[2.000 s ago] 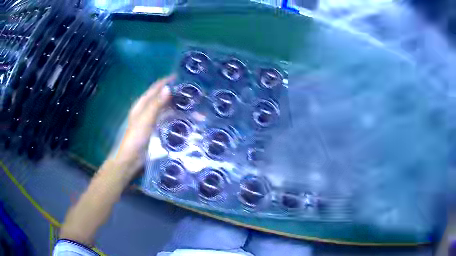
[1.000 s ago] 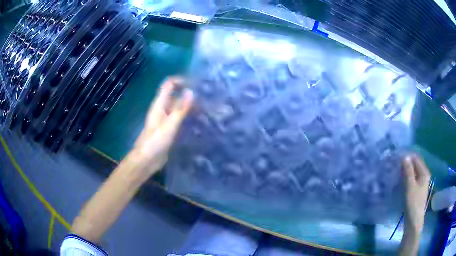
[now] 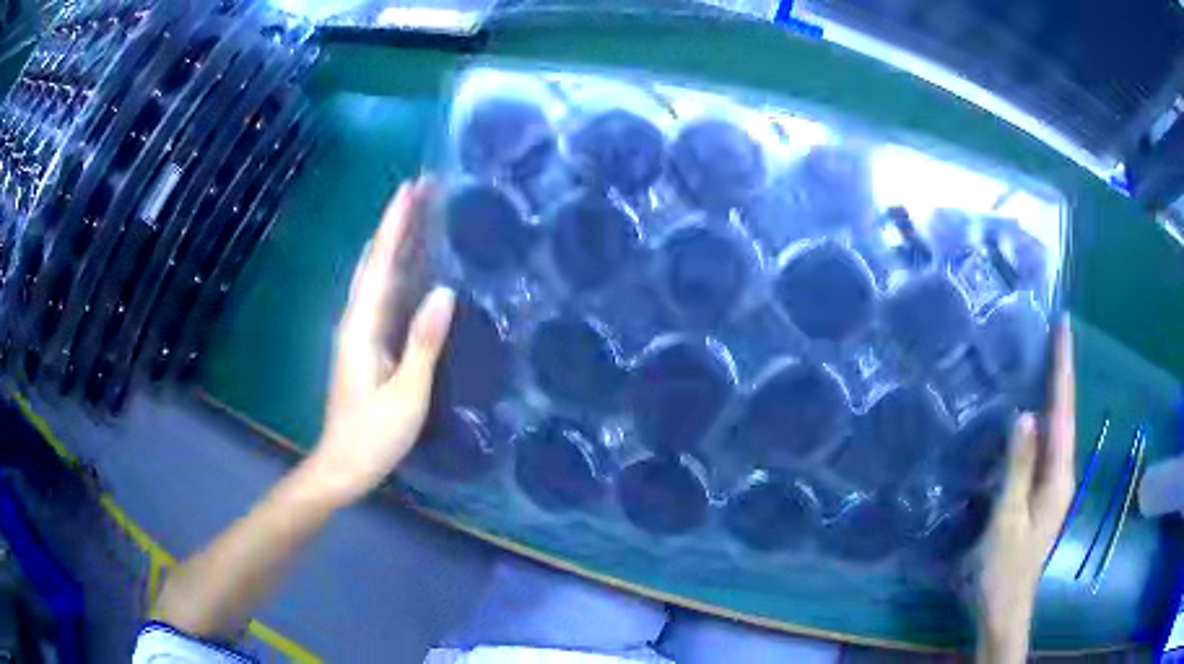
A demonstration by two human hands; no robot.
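Note:
A clear blister tray [image 3: 766, 331] lies in front of me over the green bench, with rows of round pockets that show dark discs through hazy plastic. My left hand [image 3: 387, 344] holds its left edge, fingers along the side and thumb at the rim. My right hand [image 3: 1032, 499] holds the lower right edge the same way. Whether it is one tray or more than one layered cannot be told. Bright glare covers its upper right part.
A tall stack of filled trays [image 3: 149, 208] stands at the left. Two slim tools [image 3: 1106, 506] lie right of my right hand, beside a whitish object [image 3: 1162, 488] at the right edge. The green bench [image 3: 266, 305] has a curved front edge; dark equipment stands behind.
One second ago the upper tray was a blurred, paler sheet between my hands; now dark discs show in its pockets. My right hand has moved slightly left, and both hands grip the tray sides.

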